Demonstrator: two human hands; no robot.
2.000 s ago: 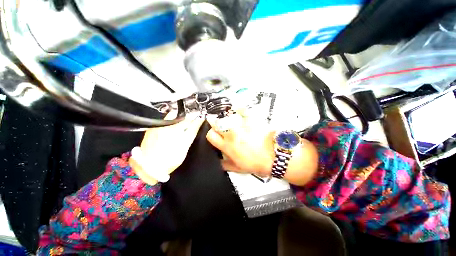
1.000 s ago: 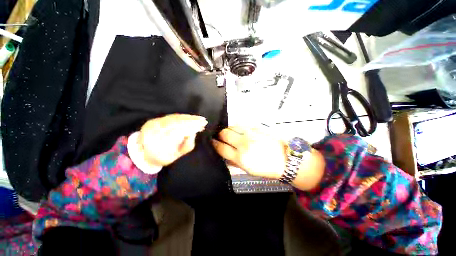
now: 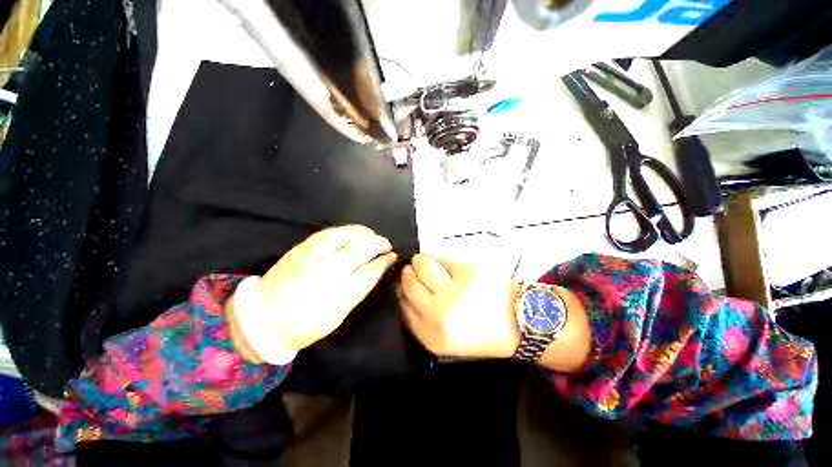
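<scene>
A plain black fabric panel lies on the white machine bed, its right edge running down from the presser foot. My left hand lies on the panel, fingertips pinching the cloth near its right edge. My right hand, with a watch above the wrist, holds the same edge from the right; its fingertips almost touch those of my left hand. The cloth under both hands is partly hidden. A round dark ringed metal part sits just right of the foot.
Black-handled shears lie right of the needle, with a black-handled tool beside them. A clear zip bag is at upper right, above a tan box. Speckled black fabric is piled at left. The machine head spans the top.
The view has tilted down from the machine head. Both hands have moved from beside the needle area down along the cloth edge, nearer the front, still holding the panel.
</scene>
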